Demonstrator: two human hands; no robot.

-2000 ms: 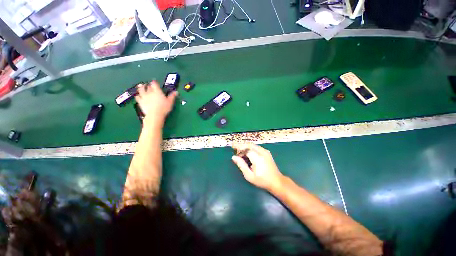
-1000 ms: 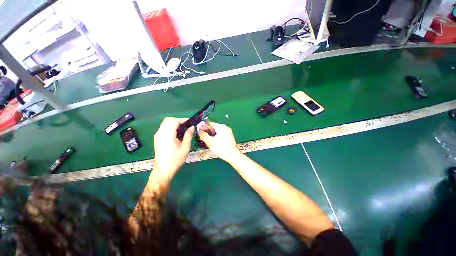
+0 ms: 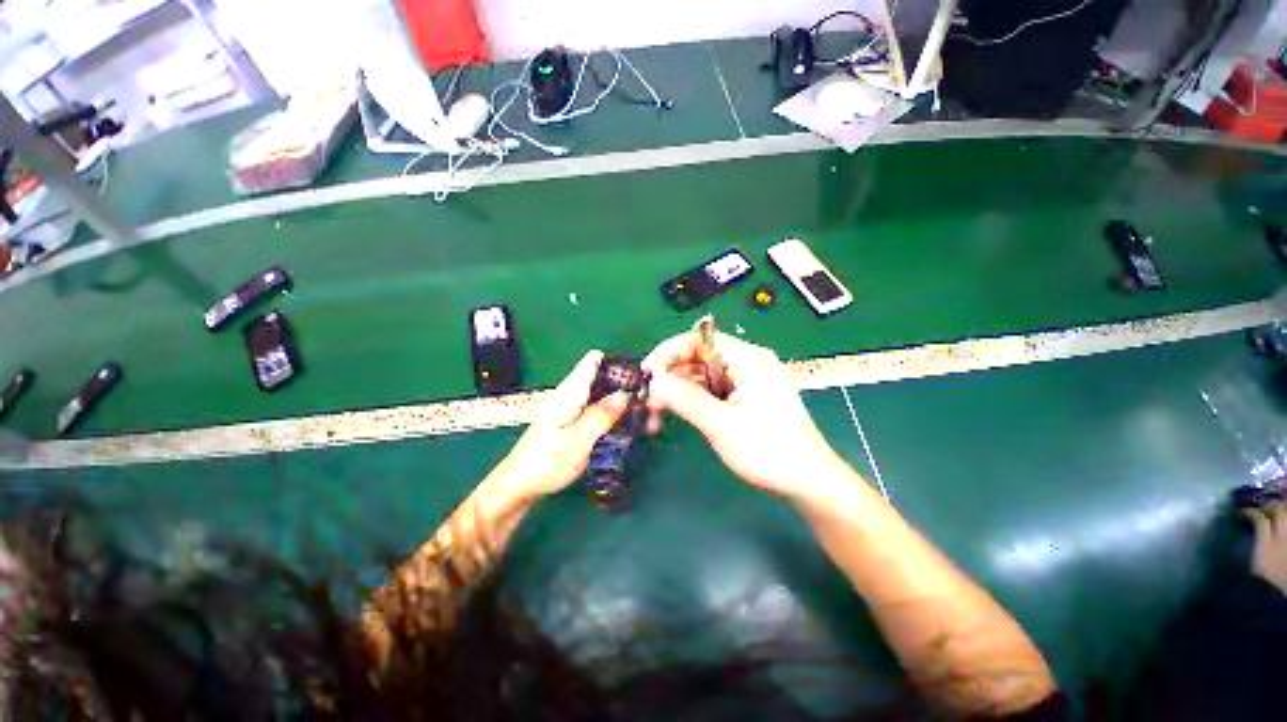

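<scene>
A black handset (image 3: 611,449) is held upright over the whitish rail and the near bench, its lower end towards me. My left hand (image 3: 562,430) is closed around its left side near the top. My right hand (image 3: 737,409) is at its upper right edge, fingers pinched close to the handset. A small brownish thing shows at the right fingers; I cannot tell what it is. On the green belt beyond lie a black handset with a white label (image 3: 494,349), another labelled handset (image 3: 709,279) and a small dark round part with a yellow spot (image 3: 764,298).
A cream phone-shaped unit (image 3: 810,277) lies on the belt. Several black handsets lie at the left, and one (image 3: 1133,255) at the right. The whitish rail (image 3: 974,344) borders the belt. Cables (image 3: 614,88) lie behind. A person's hand (image 3: 1269,543) shows at the right edge.
The held handset has come nearer and now points towards me. A labelled handset now lies on the belt left of my hands. The belt items at the right appear further left.
</scene>
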